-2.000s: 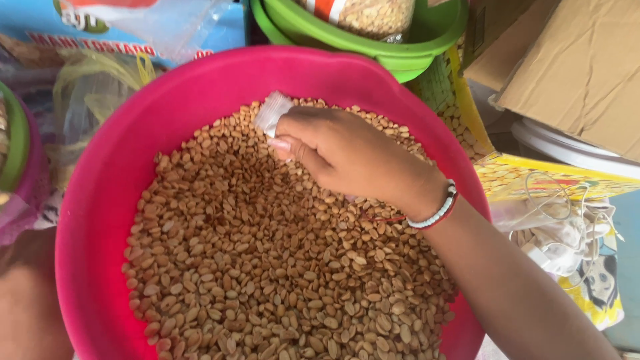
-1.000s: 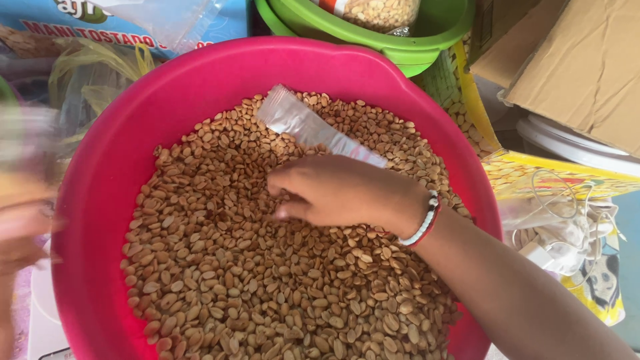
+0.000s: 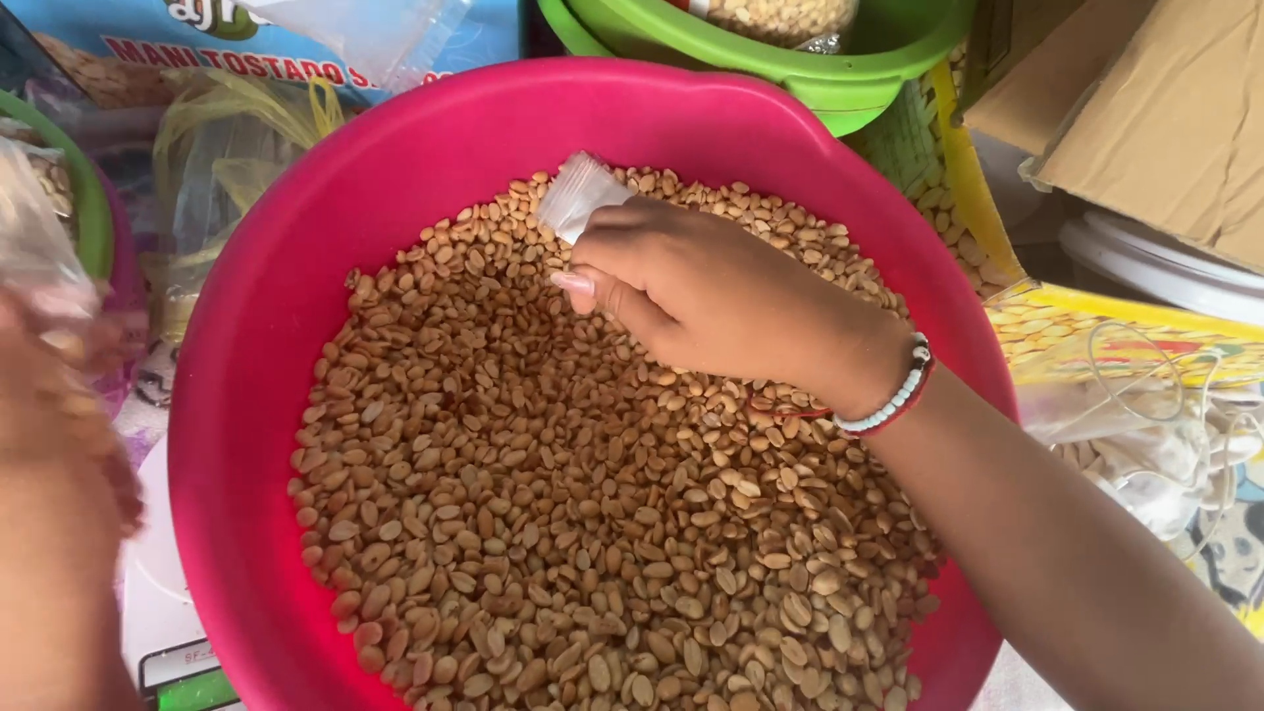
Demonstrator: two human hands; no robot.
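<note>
Shelled roasted peanuts (image 3: 553,494) fill much of a large pink plastic tub (image 3: 326,217). Above the nuts near the far side, my right hand (image 3: 711,286) is closed around a clear, narrow object, perhaps a plastic scoop or tube (image 3: 583,196); its ribbed end sticks out past the fingers, and the rest is hidden under the hand. A beaded bracelet is on that wrist. At the left edge my left hand (image 3: 59,385) is blurred and partly cut off, with a clear plastic bag (image 3: 35,217) in its fingers, outside the tub.
A white scale (image 3: 163,583) lies partly under my left arm. Green basins (image 3: 839,89) holding a nut bag stand behind the tub, beside a blue printed box (image 3: 474,39). Cardboard (image 3: 1165,128), white lids (image 3: 1165,267) and a bundle of clear bags (image 3: 1155,454) are at the right. Another green basin (image 3: 94,217) is at the left.
My right hand has closed on the clear object, which lay exposed on the peanuts one second ago. My left hand, out of clear view two seconds ago, is at the left edge.
</note>
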